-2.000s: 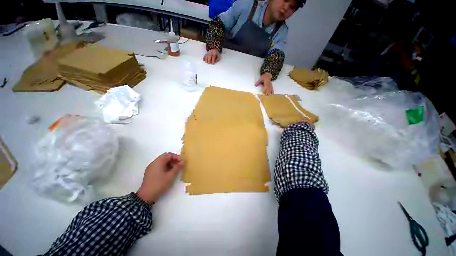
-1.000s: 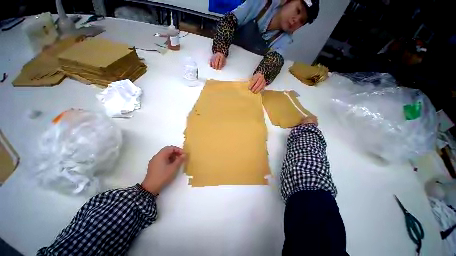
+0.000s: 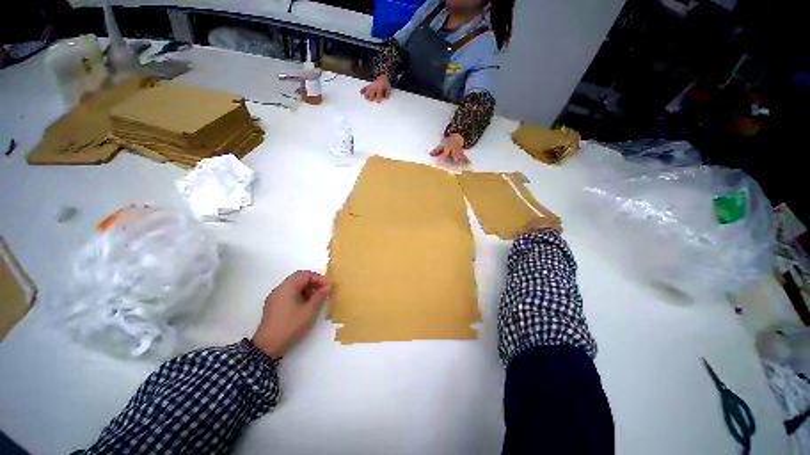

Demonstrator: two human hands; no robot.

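A long stack of brown kraft blanks [image 3: 404, 258] with stepped edges lies on the white table in front of me. My left hand [image 3: 297, 307] is at its lower left edge, thumb and fingertips close together; whether they pinch anything is too small to tell. To the right of the stack's far end lies a smaller brown pile [image 3: 497, 203] with a white strip line near its right edge. My right hand [image 3: 543, 233] is at that pile's near right corner, almost fully hidden by my checked sleeve; its fingers cannot be made out.
A person sits opposite, one hand [image 3: 451, 149] near the stack's far edge. Left are a clear bag of white scraps [image 3: 138, 280], crumpled white paper [image 3: 216, 185] and a thick kraft stack [image 3: 182, 115]. A clear bottle [image 3: 341, 142] stands beyond. Right are a large plastic bag [image 3: 679, 222] and scissors [image 3: 733, 409].
The other person's hand moved onto the stack's far edge, then back off it, and the person now sits more upright. My hands have hardly moved; the view has shifted slightly.
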